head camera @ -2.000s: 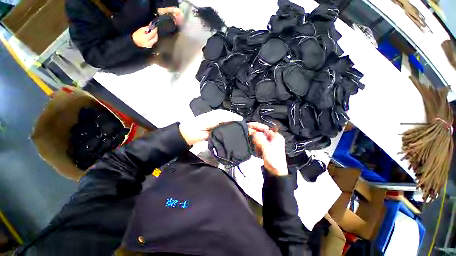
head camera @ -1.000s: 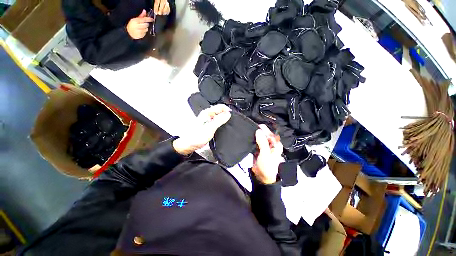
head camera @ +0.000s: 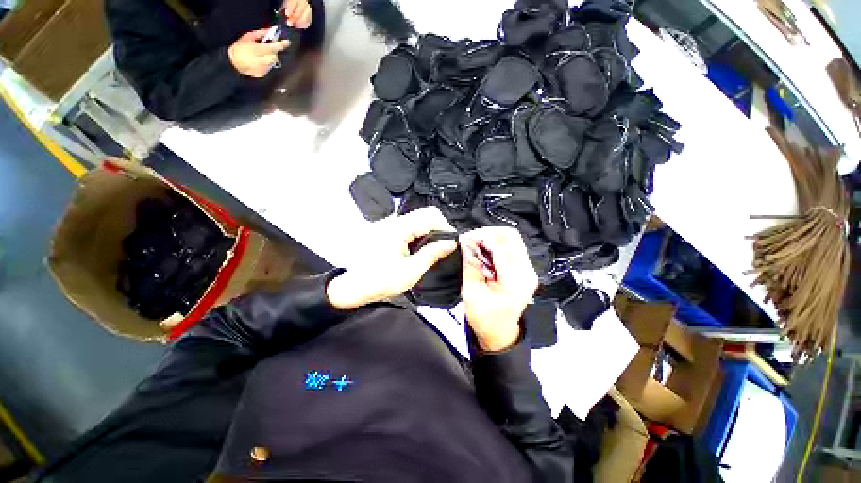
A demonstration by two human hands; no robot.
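A small black fabric pouch [head camera: 436, 281] is held in front of my chest, largely hidden by the hands. My left hand [head camera: 392, 259] grips its upper left part, thumb across the fabric. My right hand [head camera: 498, 283] is at its upper right edge, with a thin tool [head camera: 485, 262] showing reddish and dark between the fingers; it looks like small snips, but its tips are hidden. The fingertips of both hands nearly meet at the pouch's top edge. A large pile of black pouches [head camera: 514, 141] with thin pale edge lines lies just beyond the hands.
Two black pieces [head camera: 584, 308] lie by white sheets [head camera: 590, 363] at the table edge. A carton of black pieces [head camera: 80, 255] stands at left. A coworker's hands [head camera: 257, 52] are at upper left. Brown strips [head camera: 810, 259], open cardboard boxes [head camera: 694, 363] and blue crates [head camera: 755, 415] are at right.
The pouch, spread wide between my hands a second ago, is now mostly covered by them. My left hand has moved down and right, and my hands have come together at its top edge.
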